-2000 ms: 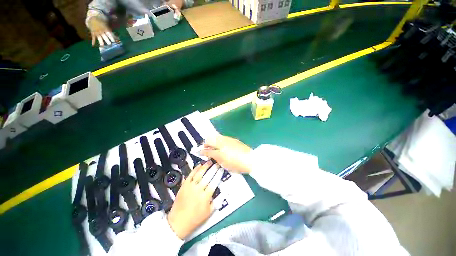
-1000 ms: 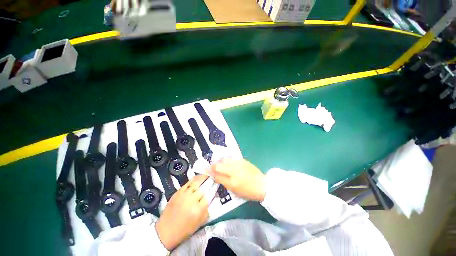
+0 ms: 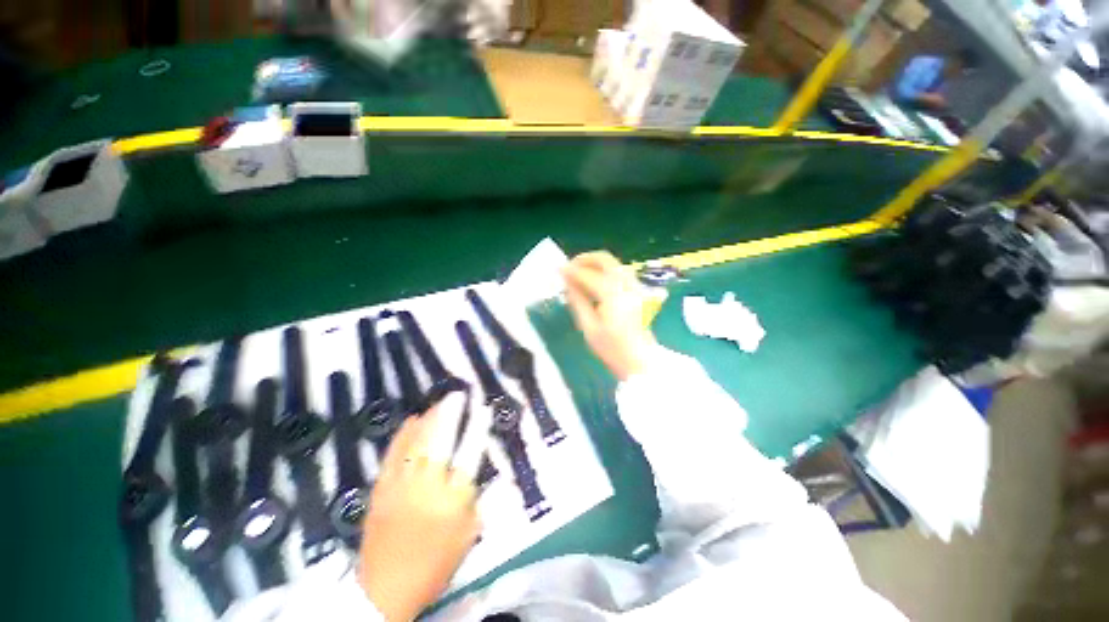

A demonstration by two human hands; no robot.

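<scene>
Black watches with round heads (image 3: 507,414) lie in rows on a white sheet (image 3: 562,476), straps roughly parallel. My left hand (image 3: 423,504) is low over the middle of the sheet, covering parts of some watches. A dark strip shows between its fingers; whether it grips a watch is unclear. My right hand (image 3: 604,314) is beyond the sheet's far right corner. A white wipe (image 3: 535,273) sticks out left from its fingers. The yellow bottle (image 3: 657,300) is mostly hidden behind this hand; its metallic top shows.
A crumpled white wipe (image 3: 725,321) lies on the green bench right of the bottle. Open white boxes (image 3: 328,153) stand beyond the yellow rail, with a tan cardboard sheet (image 3: 547,88) and a white box stack (image 3: 669,67). A dense black bunch (image 3: 955,280) is at right.
My right hand has moved from beside my left hand over the watches, away to the bottle, with the wipe. My left hand stays over the sheet. The boxes beyond the rail have shifted in view.
</scene>
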